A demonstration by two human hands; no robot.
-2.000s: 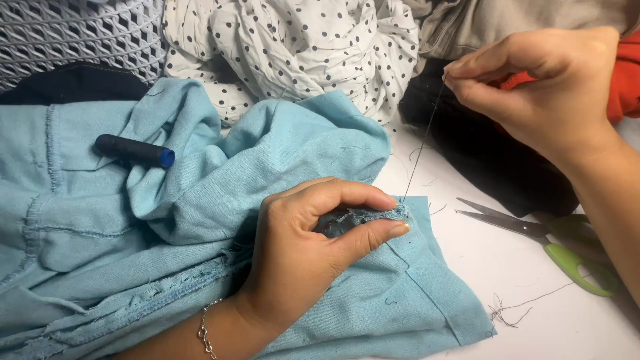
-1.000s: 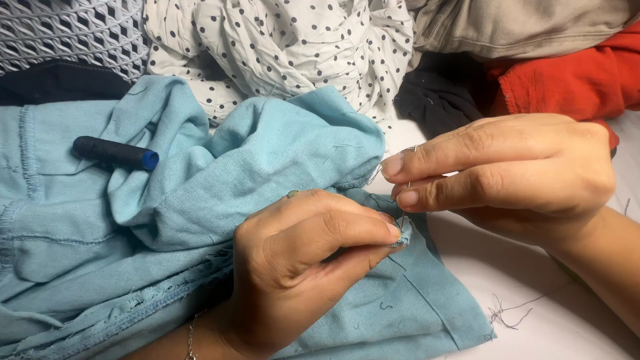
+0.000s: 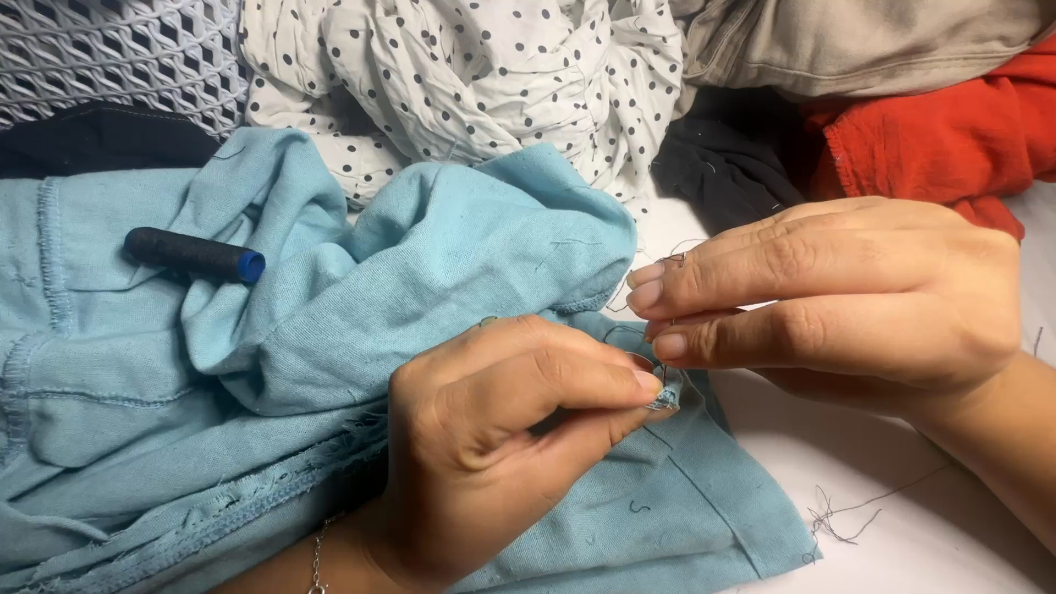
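Note:
Light blue fabric (image 3: 462,239) with frayed, overcast seams lies in folds across the left and middle. My left hand (image 3: 511,437) pinches a small edge of this fabric (image 3: 665,399) between thumb and index finger. Just above and to the right, my right hand (image 3: 833,289) holds a thin sewing needle (image 3: 664,371), its lower end at the pinched edge. Dark thread (image 3: 623,330) loops near the fingertips, partly hidden by them. A spool of dark thread (image 3: 194,254) with a blue end rests on the fabric at the left.
White polka-dot fabric (image 3: 495,74) lies behind, beside a pale woven plastic basket (image 3: 124,49). Black (image 3: 726,157), red (image 3: 940,140) and beige (image 3: 874,45) cloths are heaped at the back right. A tangle of loose thread (image 3: 833,520) is on the white surface at the lower right.
My right hand, raised at the upper right with the thread pulled taut two seconds ago, has come down to my left hand. The green-handled scissors seen earlier at the right are out of sight.

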